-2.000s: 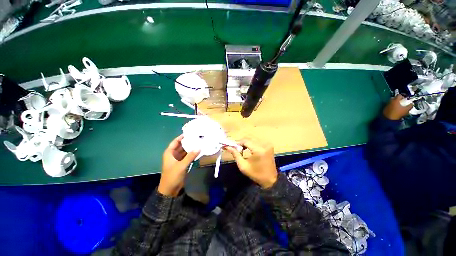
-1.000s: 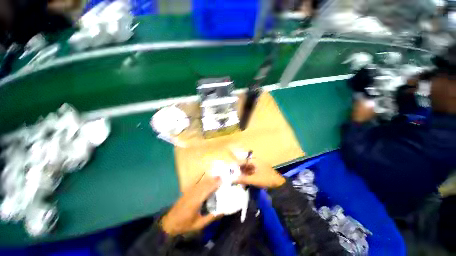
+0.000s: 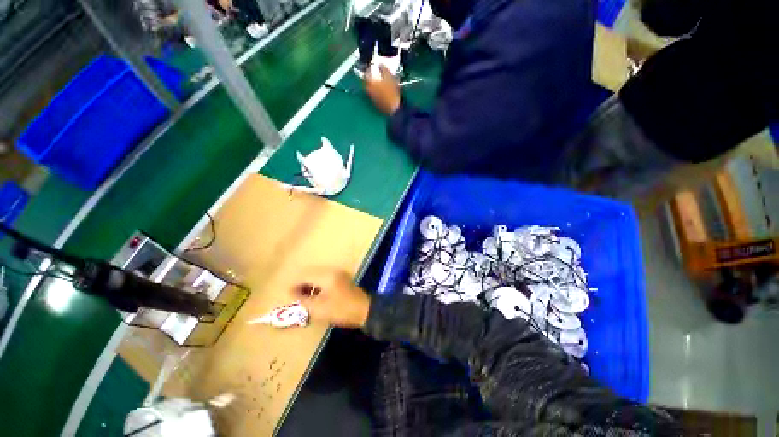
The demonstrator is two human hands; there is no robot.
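My right hand [image 3: 337, 300] is over the tan mat [image 3: 307, 229], beside a small white bottle with red marking [image 3: 286, 316] that lies on the mat. The fingers are blurred, so their grip cannot be told. My left hand is not in view. A white housing with upright prongs [image 3: 325, 167] sits on the green bench just past the mat's far corner. Another white unit [image 3: 171, 420] is cut off at the lower left. The black screwdriver [image 3: 145, 290] hangs over the silver-white screw feeder [image 3: 184, 299].
A blue bin [image 3: 611, 282] below the bench edge holds many white parts with black wires [image 3: 512, 277]. Tiny dark bits [image 3: 265, 384] lie on the mat. A neighbouring worker's hand [image 3: 383, 90] works at the top. A grey post [image 3: 226, 77] and a blue tote [image 3: 85, 119] stand beyond.
The view has swung right. The white unit is no longer between my hands. A white housing now sits on the bench past the mat, where the bench was bare. My left hand has left the view.
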